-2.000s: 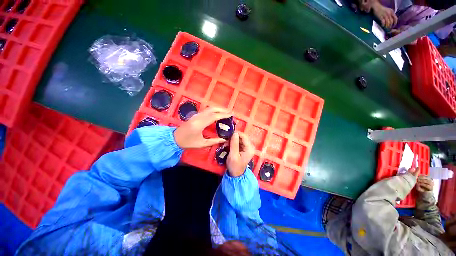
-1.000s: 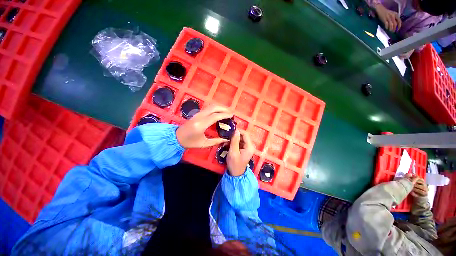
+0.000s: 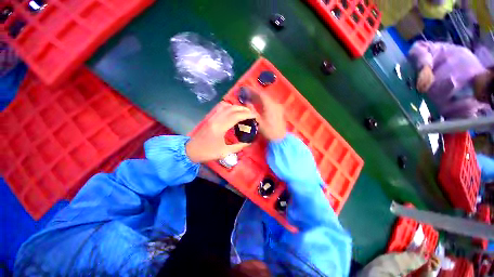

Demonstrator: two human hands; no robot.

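Note:
My left hand [image 3: 215,134] grips a round black unit [image 3: 246,130] by its edge, its small yellowish label facing up. My right hand [image 3: 272,116], blurred, is over the red-orange parts tray [image 3: 338,157]; its fingertips are by another dark unit [image 3: 245,96], and I cannot tell if they hold it. One unit [image 3: 266,78] sits in the tray's far left pocket. Labelled units [image 3: 266,186] sit at the near edge, one partly behind my right sleeve. A pale, shiny unit [image 3: 229,160] is below my left hand. My hands and sleeves hide several pockets.
A clear crumpled plastic heap [image 3: 201,64] lies on the green bench [image 3: 141,81] left of the tray. Spare red trays [image 3: 70,138] are at left. Single black units [image 3: 327,67] dot the bench beyond. Another person in a pinkish sleeve [image 3: 447,67] and a grey post [image 3: 455,125] are at right.
My right hand has left the held unit and moved up over the tray. My left hand still holds that unit. The view has turned, so the tray appears more steeply tilted.

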